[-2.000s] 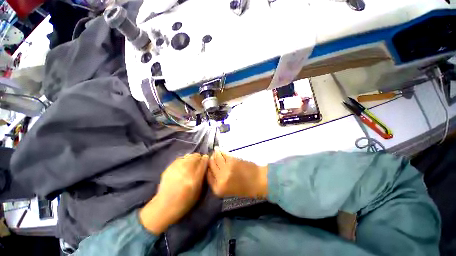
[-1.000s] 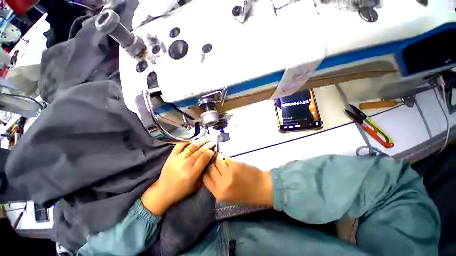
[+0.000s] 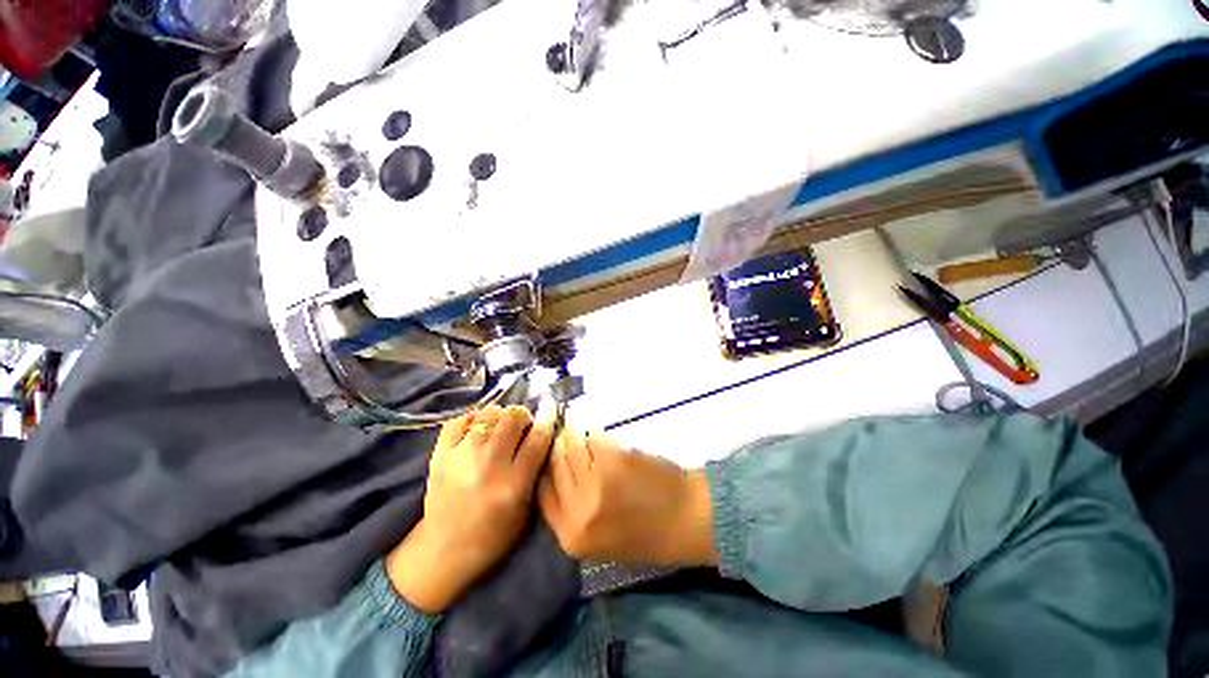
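A large dark grey garment (image 3: 199,411) lies heaped left of the needle and over the table's front edge. The presser foot and needle (image 3: 541,378) of the white sewing machine (image 3: 583,172) are just beyond my fingertips. My left hand (image 3: 480,497) is closed on the garment in front of the needle. My right hand (image 3: 623,501) touches it on the right, its fingers pinching the garment's edge. The held edge is mostly hidden by my fingers. A small pale strip shows at the needle.
A smartphone (image 3: 774,305) with a lit screen lies under the machine arm. Thread snips (image 3: 975,331) with red and yellow-green handles, a thin tool with an orange-brown part (image 3: 978,269) and a grey cord loop (image 3: 975,396) lie to its right. Black cloth (image 3: 1167,464) is at far right.
The machine head sits further left and lower in view. My left fingers, spread flat near the needle a second ago, are now bunched. The phone screen has changed from a bright picture to dark.
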